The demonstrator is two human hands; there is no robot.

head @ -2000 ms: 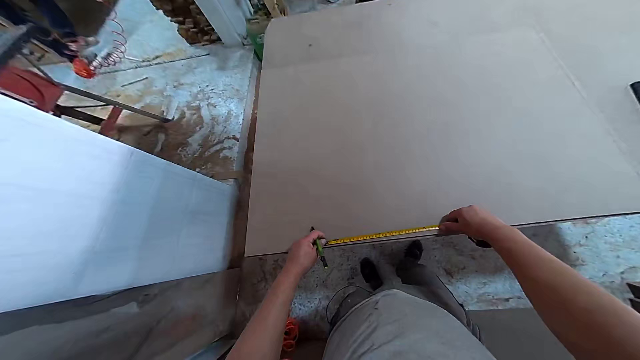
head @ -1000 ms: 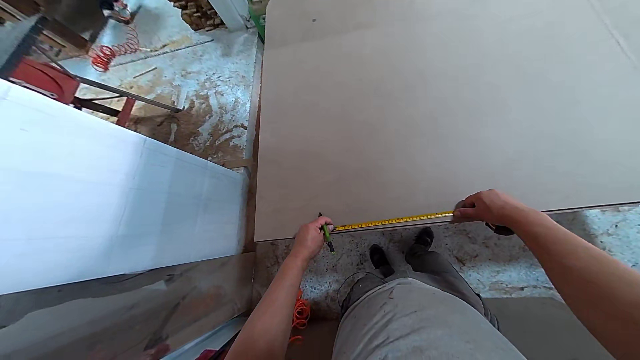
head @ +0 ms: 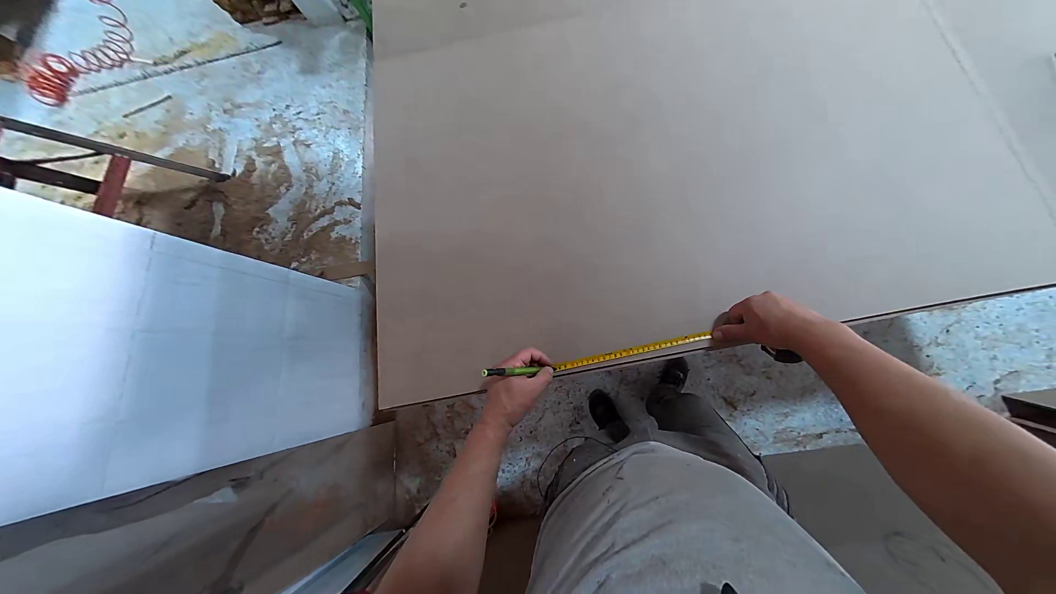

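A yellow tape measure blade (head: 631, 352) lies along the near edge of a large flat tan panel (head: 660, 181). At the blade's left end, my left hand (head: 520, 386) holds a green and black marker or pencil (head: 516, 372), which now lies nearly level across the fingers. My right hand (head: 763, 320) grips the tape at its other end, on the panel's edge; the tape's case is mostly hidden under the fingers. A dark object, perhaps a watch, shows beneath the right wrist.
A white panel (head: 223, 338) stands left of the tan one. Beyond it are a red and dark metal frame (head: 111, 183) and a coiled red air hose (head: 107, 54) on the stained floor (head: 272, 157). Dark boards (head: 1031, 408) show at the right edge.
The marker or pencil in my left hand has turned from steeply slanted to nearly level. Both hands stay at the panel's near edge with the tape stretched between them.
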